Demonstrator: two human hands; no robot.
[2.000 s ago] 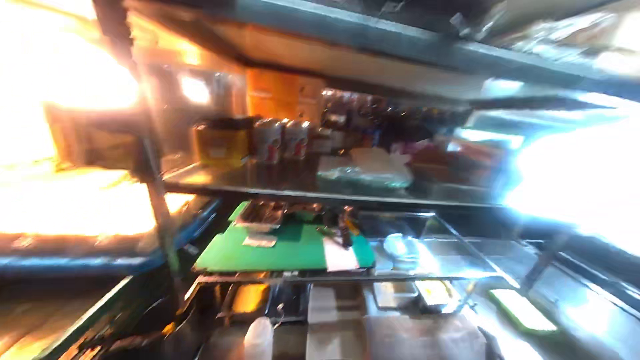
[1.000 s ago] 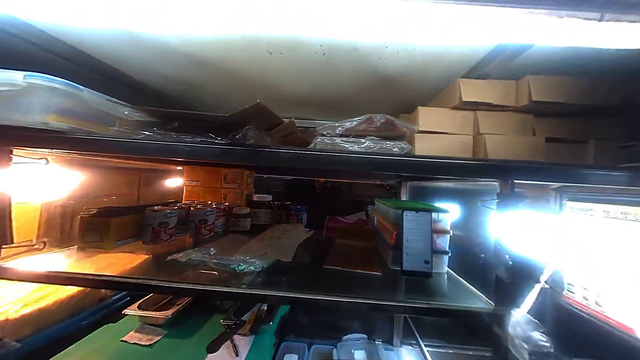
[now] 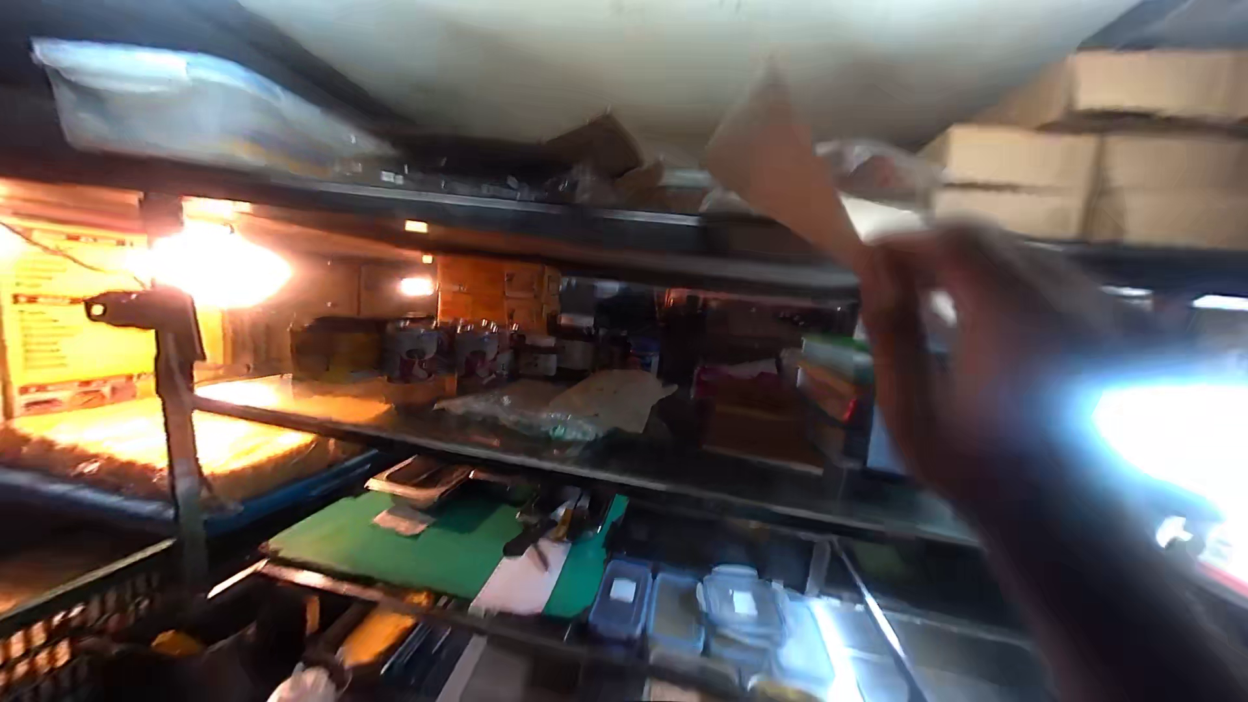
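Observation:
My right hand [image 3: 941, 331], blurred, is raised at the right in front of the shelves. Its fingers pinch the lower end of a thin brown sheet of paper or card [image 3: 780, 166], which points up and left before the top shelf. Behind the sheet lies clear plastic wrapping [image 3: 882, 171], and pale cardboard boxes [image 3: 1019, 180] are stacked to the right. The hand and wrist partly hide the stacked containers with a green lid [image 3: 837, 359] on the middle shelf. My left hand is not in view.
Cans [image 3: 414, 351] and a flat brown paper piece [image 3: 614, 398] occupy the middle shelf [image 3: 604, 473]. Below are a green board [image 3: 390, 541] with knives and a metal tray, and lidded plastic containers [image 3: 741, 600]. A bright lamp [image 3: 219, 268] glows by the left post.
My right hand has come into view at the right, shut on a brown sheet. The view has swung up since the earliest frame, then left and down a little.

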